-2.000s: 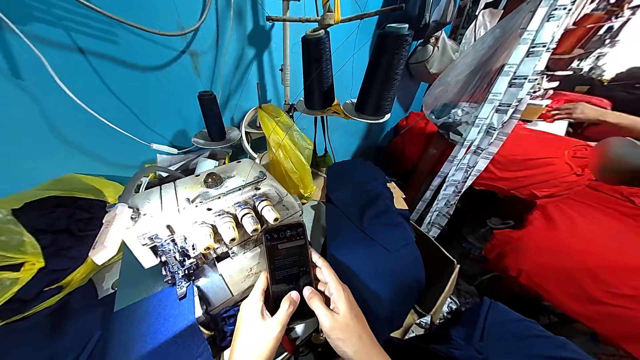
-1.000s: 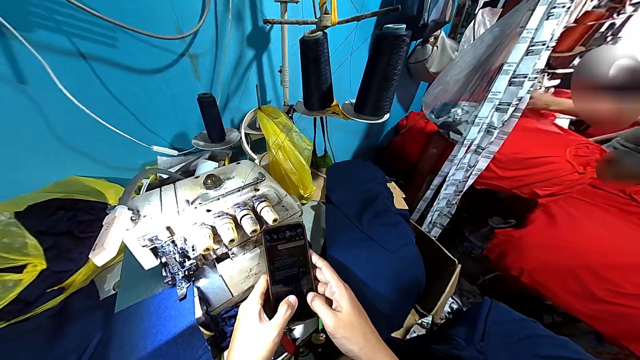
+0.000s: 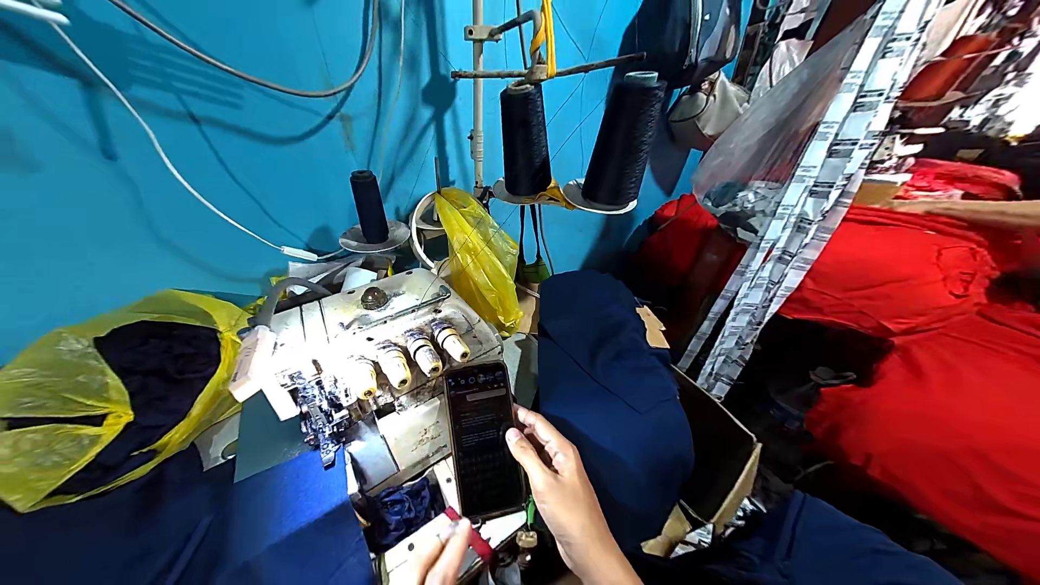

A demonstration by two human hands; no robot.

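Note:
A dark smartphone (image 3: 486, 443) with a lit screen stands tilted against the front of an overlock sewing machine (image 3: 406, 313). Beside the phone's right edge is my right hand (image 3: 561, 479), its thumb and fingers at that edge; whether it grips the phone is not plain. My left hand (image 3: 443, 556) is lower, off the phone, partly cut off by the bottom edge, with its fingers near a red strip (image 3: 471, 536). Whether it holds the strip cannot be told. Dark cloth scraps (image 3: 402, 508) lie in an opening below the machine.
Dark thread cones (image 3: 526, 142) stand behind the machine, near a yellow plastic bag (image 3: 479, 260). Navy fabric (image 3: 609, 390) lies over a cardboard box (image 3: 743, 479) at right. Another yellow bag (image 3: 73, 390) with dark cloth is at left. Red fabric (image 3: 918, 406) and a person's arm (image 3: 975, 211) are far right.
My left hand has come off the phone and moved down toward the bottom edge. The right thumb has moved from the phone's lower front to its right edge. The other person's head is out of view.

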